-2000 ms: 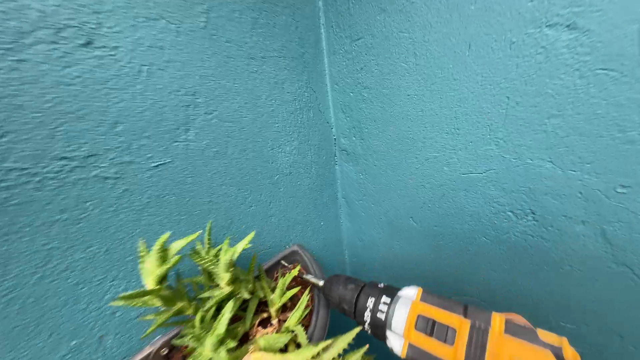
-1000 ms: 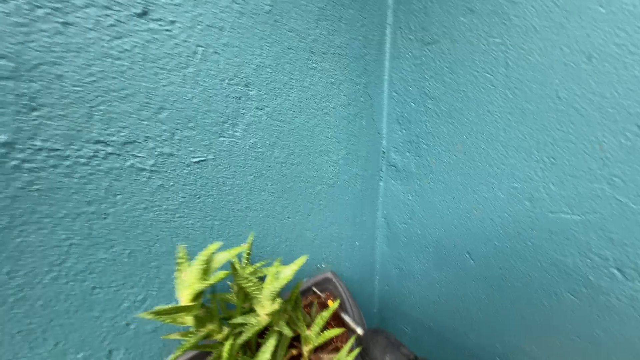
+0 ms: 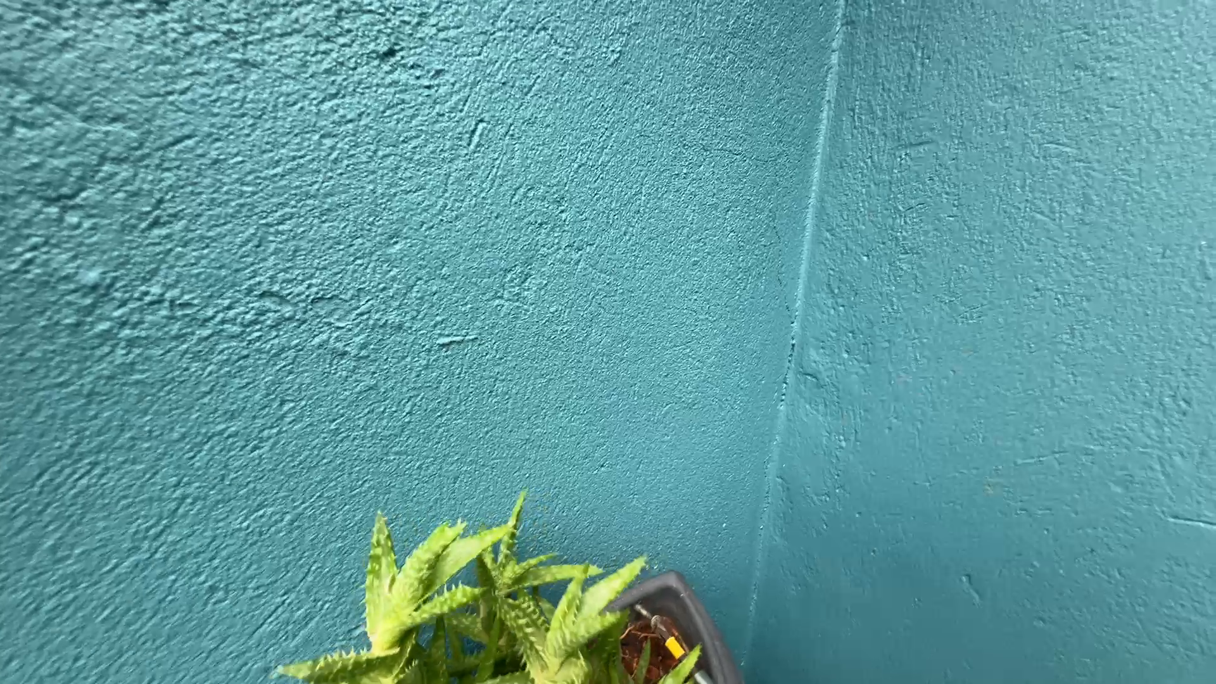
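Neither my left hand nor my right hand shows in the head view. At the bottom edge, spiky green aloe-like succulents grow in a dark grey planter, whose near part is cut off by the frame. Reddish-brown planting material shows in the planter's corner. A thin metallic piece with a yellow band lies over that corner; its lower end is out of view, and I cannot tell exactly what it is.
Two rough, teal-painted walls meet in a vertical corner behind the planter. The left wall rises behind the succulents, and the right wall stands beside the planter.
The yellow and black power drill seen at the lower right two seconds ago is out of view; one second ago only a dark part showed there. The view has shifted.
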